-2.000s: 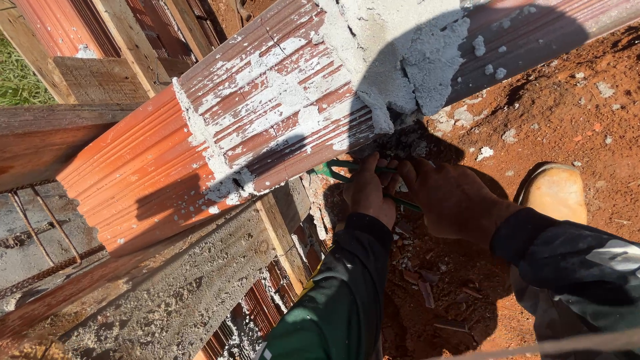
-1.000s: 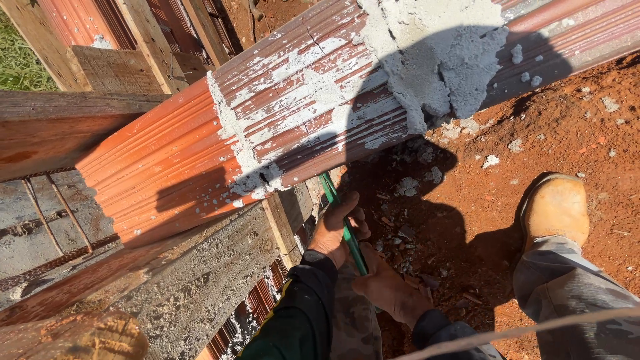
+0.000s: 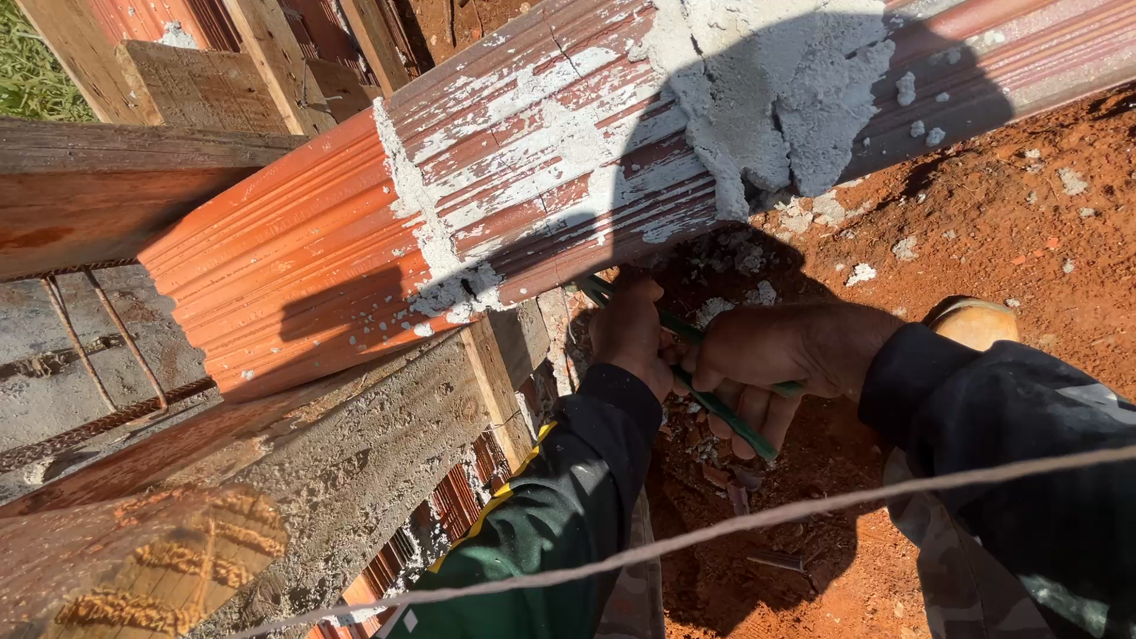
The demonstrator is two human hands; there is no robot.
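Both my hands are in shadow below the near edge of a clay block wall [image 3: 532,160] smeared with mortar [image 3: 799,98]. My left hand [image 3: 630,337] is closed around the upper part of a green-handled tool, whose far end goes out of sight under the wall's edge. My right hand [image 3: 772,355] grips the tool's green handles [image 3: 732,422], which spread apart among the fingers. The tool's jaws are hidden, so its exact kind cannot be told.
A taut string [image 3: 799,510] crosses the foreground. Wooden formwork boards [image 3: 355,461] and a round timber post [image 3: 177,568] stand at left, with steel rebar [image 3: 129,342] between boards. Red soil [image 3: 1021,231] with mortar crumbs lies at right, by my boot [image 3: 974,321].
The tool's green handles, close together one second ago, are now spread apart. My right hand has moved up beside my left. The string now crosses more of the view.
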